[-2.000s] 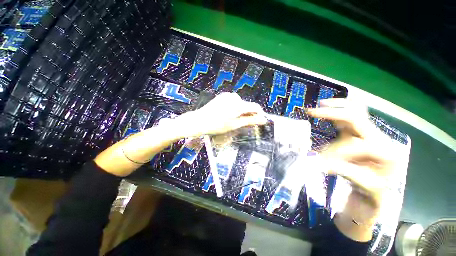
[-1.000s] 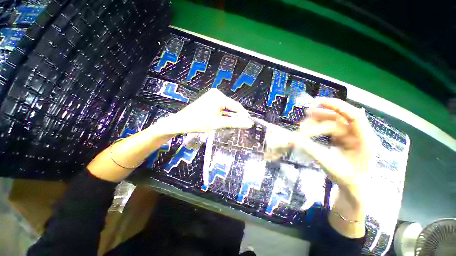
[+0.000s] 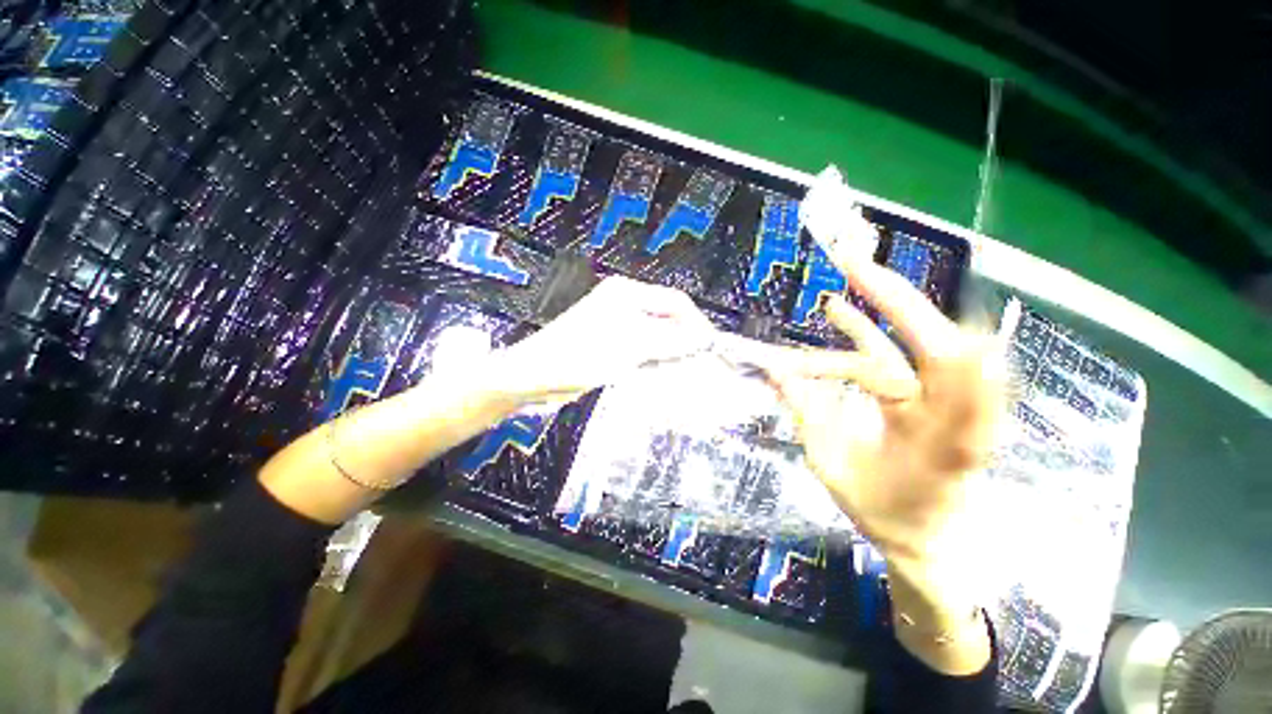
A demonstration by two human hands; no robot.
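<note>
My left hand (image 3: 621,335) is pinched at the top edge of a glossy see-through die-cut sheet (image 3: 656,446), which hangs over the black tray (image 3: 544,513) and glares white. My right hand (image 3: 900,419) meets it at the fingertips; what lies between them is too small to tell. Its other fingers are spread and raised, and a small bright piece (image 3: 837,216) shows at one fingertip. A dark near-square piece (image 3: 565,286) shows beside the back of my left hand. Blue circuit boards (image 3: 624,219) lie in the tray's pockets.
A tall black tray stack (image 3: 209,251) stands at left, with blue boards in its top tray. A white-edged spare sheet (image 3: 1081,405) lies right of the tray. A small fan (image 3: 1228,670) is at lower right. A brown box (image 3: 105,565) is below the bench edge.
My right hand has opened its raised fingers upward, with a bright piece now showing at a fingertip. The sheet below the hands has tilted and shows more glare. My left hand has moved little.
</note>
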